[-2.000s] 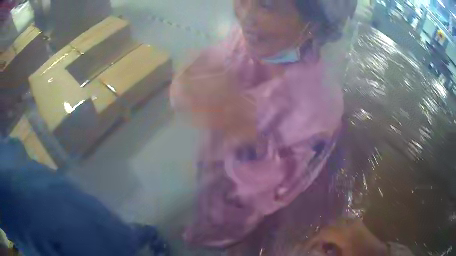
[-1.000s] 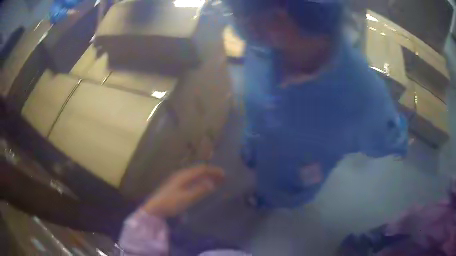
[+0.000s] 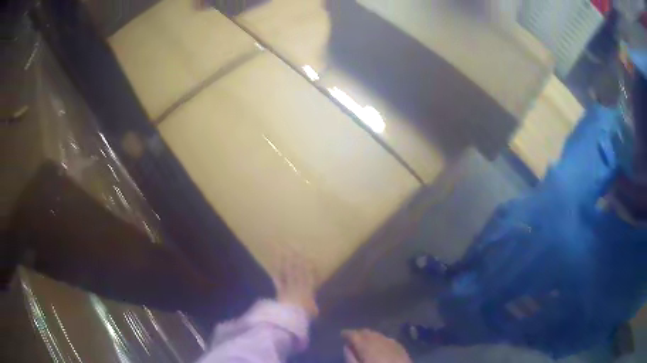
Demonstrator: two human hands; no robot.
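A large brown carton (image 3: 284,156) lies shut in front of me, with a dark seam and glossy tape glare along it. My left hand (image 3: 295,283), in a pink sleeve, rests on the carton's near corner, blurred, fingers apart and holding nothing that I can see. My right hand (image 3: 376,347) is at the bottom edge, partly cut off, beside the carton's corner and apart from it. Its fingers look curled, but blur hides whether it holds anything.
Another carton (image 3: 461,49) stands beyond, its dark side towards me. Film-wrapped goods (image 3: 85,163) stand at the left. A person in a blue smock (image 3: 567,241) is close on the right. A pale slotted crate (image 3: 560,32) is at the top right.
The view has swung left and closer to the cartons. My left hand now lies on a carton corner; my right hand has come into view. The blue-clad person has shifted to the right side of the view.
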